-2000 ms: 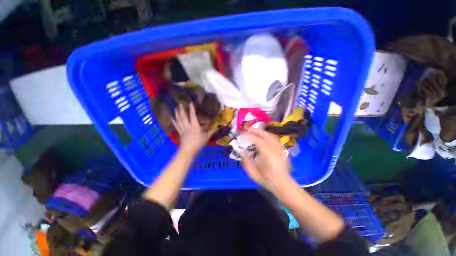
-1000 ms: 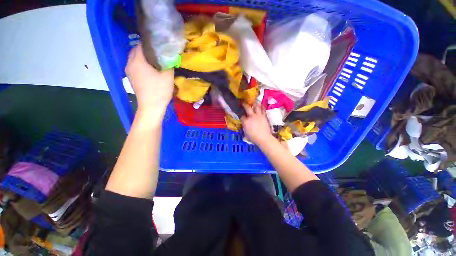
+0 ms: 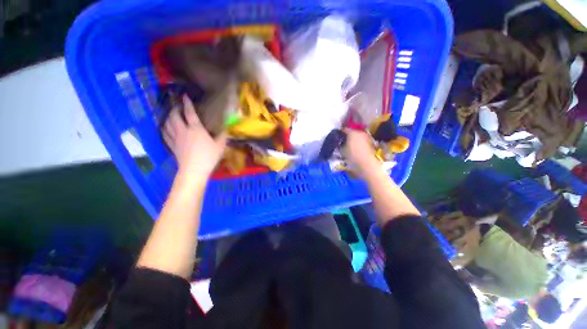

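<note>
A blue crate (image 3: 257, 215) with perforated sides lies in front of me. Inside it a red inner tray (image 3: 233, 168) holds brown cloth (image 3: 209, 71) and yellow scraps (image 3: 254, 119). White plastic-wrapped material (image 3: 328, 64) lies right of the tray. My left hand (image 3: 193, 138) is in the tray's left part against the brown cloth, fingers apart; blur hides whether it grips anything. My right hand (image 3: 357, 148) is at the crate's right part, closed around a small dark piece (image 3: 331, 144), beside more yellow and black scraps (image 3: 389, 138).
A white table top (image 3: 45, 119) is at the left. Brown and white garment pieces (image 3: 515, 96) are heaped at the upper right. Blue crates (image 3: 495, 193) and light green cloth (image 3: 512, 260) are at the lower right. A crate with pink cloth (image 3: 45, 292) is lower left. The floor (image 3: 96, 199) is green.
The crate appears shifted left in view. The clear bag with a green end in my left hand is now unclear; brown cloth covers the tray's upper left. My right hand has moved right from the tray edge.
</note>
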